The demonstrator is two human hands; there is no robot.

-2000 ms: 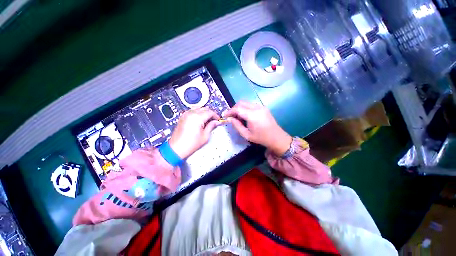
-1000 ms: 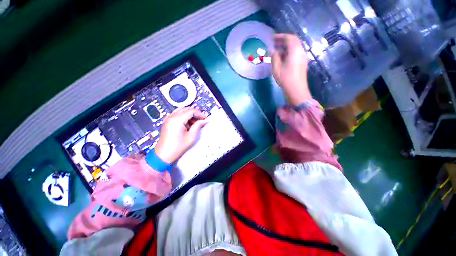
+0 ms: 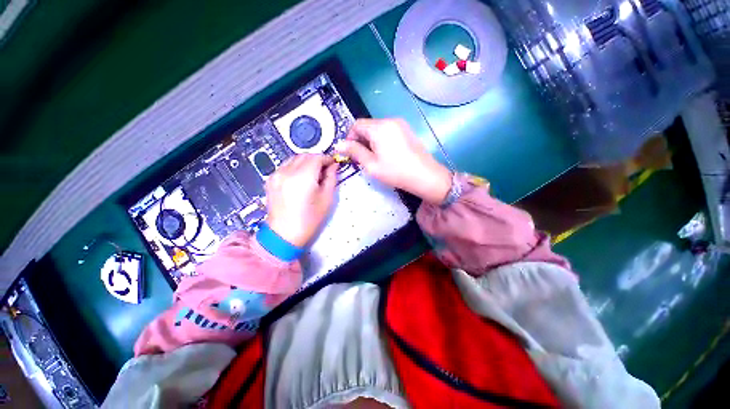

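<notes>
An open laptop base [image 3: 360, 220] lies tilted in front of me, silver below and with a dark motherboard [image 3: 212, 188] above. A fan with a dark hub [image 3: 306, 132] sits at its upper right, another fan [image 3: 170, 224] at its left. My left hand [image 3: 302, 196], with a blue wrist strap, is over the board's right part. My right hand [image 3: 398, 156] meets it fingertip to fingertip just below the right fan. A small yellow piece [image 3: 342, 157] shows between the fingertips. Fingers hide which hand grips it and what lies beneath.
A grey-white ring [image 3: 407, 70] with small red and white pieces [image 3: 462, 62] inside lies at upper right. Clear plastic trays [image 3: 600, 72] stand beyond it. A loose fan [image 3: 122, 277] lies at left. Another laptop base [image 3: 42, 343] is at far left. A ridged rail [image 3: 152, 132] runs behind.
My right hand has come back from beside the ring to the laptop's right part, meeting my left hand. The yellow piece now shows at the fingertips. The whole view has shifted a little.
</notes>
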